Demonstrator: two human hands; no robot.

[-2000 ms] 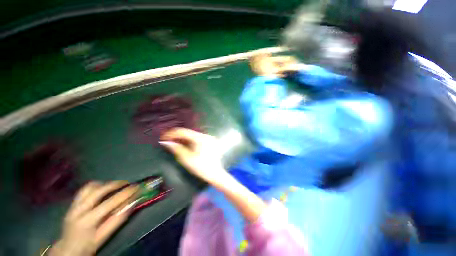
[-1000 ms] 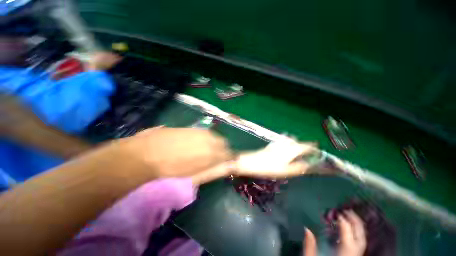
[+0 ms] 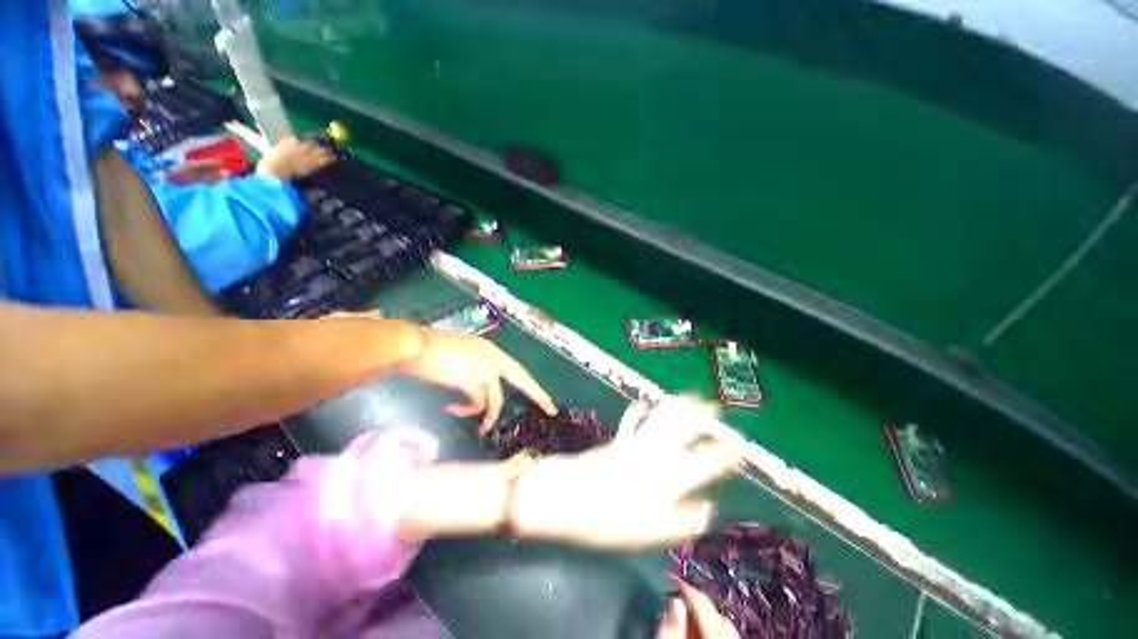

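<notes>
My left hand [image 3: 624, 481], with a bracelet and pink sleeve, reaches over the bench to the whitish strip, fingers spread and blurred. I see nothing in it. My right hand [image 3: 695, 614] is cut off by the bottom edge; only fingers show, beside the right pile of dark red and pink pieces [image 3: 764, 580]. Whether it holds anything is hidden. The left pile of pieces [image 3: 549, 431] lies behind my left forearm. Open phone housings with green boards lie on the belt beyond my left hand, one crosswise [image 3: 661, 333], one lengthwise [image 3: 736, 375].
Another person's bare arm [image 3: 250, 375] crosses from the left, fingers at the left pile. Another housing [image 3: 469, 320] lies on the bench beyond that hand. Black ribbed trays [image 3: 362, 231] and a worker in blue are at the far left. A whitish strip [image 3: 874, 537] separates bench and green belt.
The view has swung toward the trays and belt. The other person's hand now reaches the left pile. My left hand, earlier on a housing, is now extended with fingers spread.
</notes>
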